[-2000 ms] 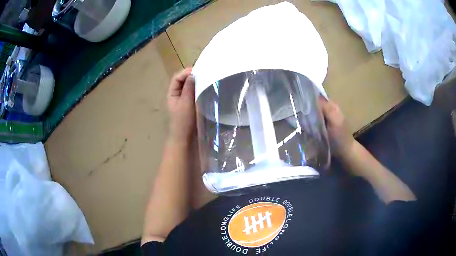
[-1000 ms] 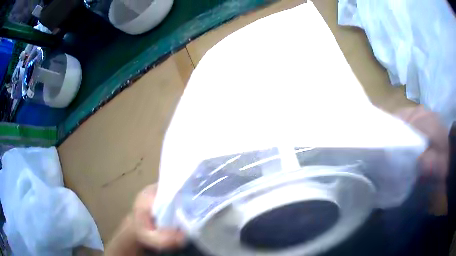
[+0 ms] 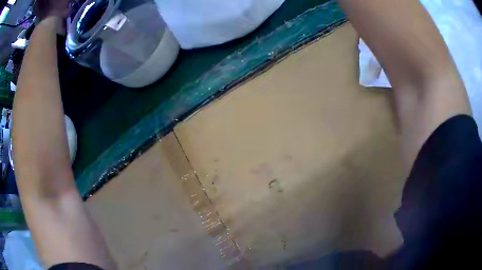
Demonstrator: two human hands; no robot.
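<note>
A clear jug unit (image 3: 138,57) with a white bowl-like end and a clear rim lies on the dark green conveyor (image 3: 113,108) at the upper left. A bulky white bagged unit (image 3: 219,21) sits beside it, cut off by the top edge. My left hand (image 3: 53,7) is small and dark at the top left corner, near the jug's rim. Its fingers and any grip cannot be made out. My right forearm reaches up past the top edge, and my right hand is out of the picture.
The tan cardboard bench cover (image 3: 285,126) has a shiny tape strip and a taped green edge (image 3: 211,87). White bag material (image 3: 449,31) lies at the upper right, more (image 3: 21,252) at the lower left. Another white unit (image 3: 70,140) shows partly behind my left forearm.
The jug in its white bag has left my front, and a bagged unit now shows on the conveyor. Both arms have reached forward and apart, and the view has shifted towards the conveyor.
</note>
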